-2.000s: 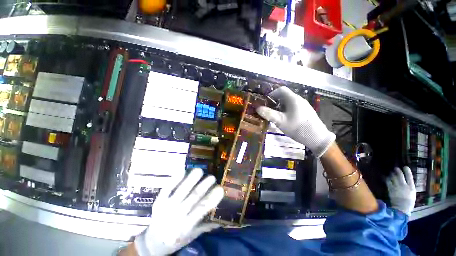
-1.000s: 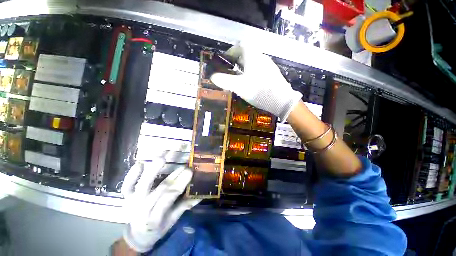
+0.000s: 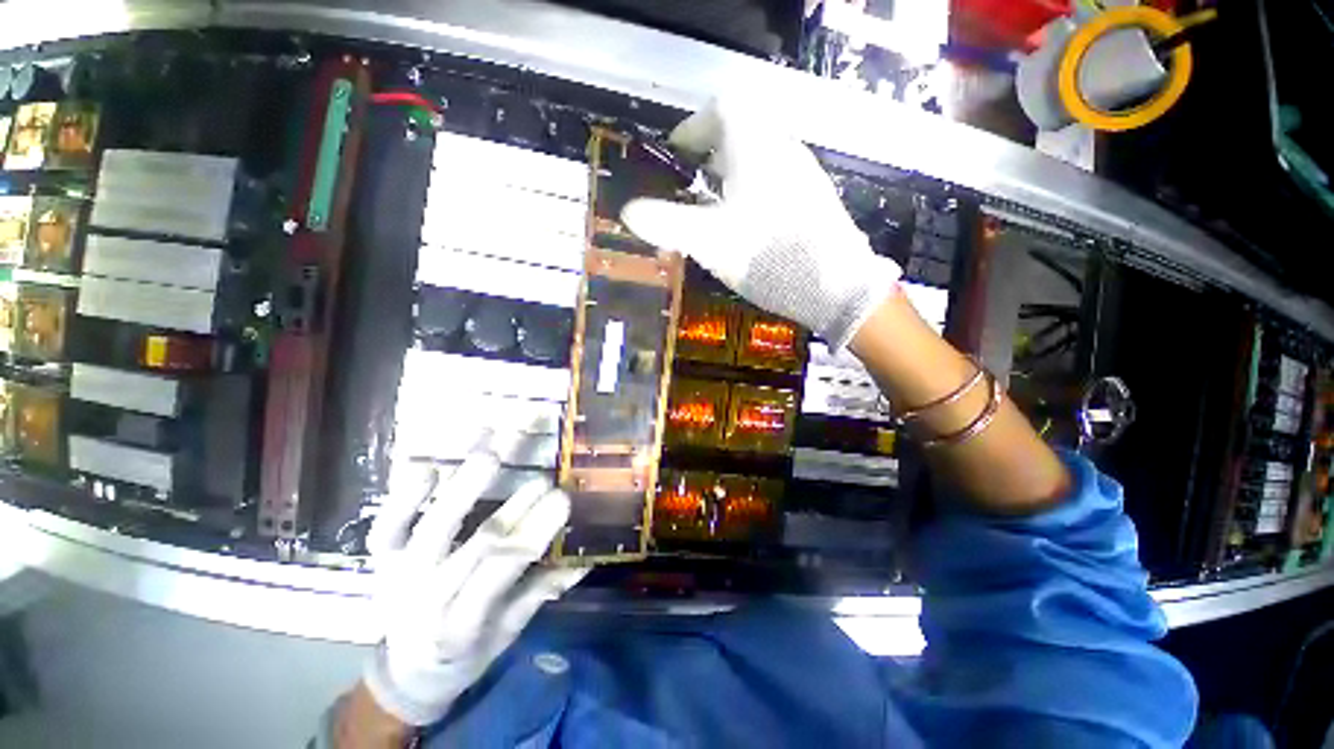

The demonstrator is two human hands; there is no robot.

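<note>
A long amber-edged plate (image 3: 622, 329) with a small white label lies over a circuit board, left of a column of transformers (image 3: 732, 417) with glowing orange windings. My right hand (image 3: 768, 220), in a white glove, is at the plate's top end with a slim pen-like marker (image 3: 676, 164) between its fingers; the fingertips are partly hidden. My left hand (image 3: 468, 578), also gloved, lies palm down with fingers spread over the heatsinks (image 3: 498, 220), its fingers at the plate's lower left edge. I see nothing held in it.
Silver conveyor rails (image 3: 512, 51) run behind and in front of the boards. A dark red-brown carrier strip (image 3: 300, 395) and another board with heatsinks (image 3: 154, 278) are at left. Beyond the rear rail are a yellow ring (image 3: 1124, 70) and a red bin (image 3: 1010, 22).
Since two seconds ago, the plate has moved left from over the transformers, and both hands have moved left. The other gloved hand at right is gone from view. Little differs from one second ago.
</note>
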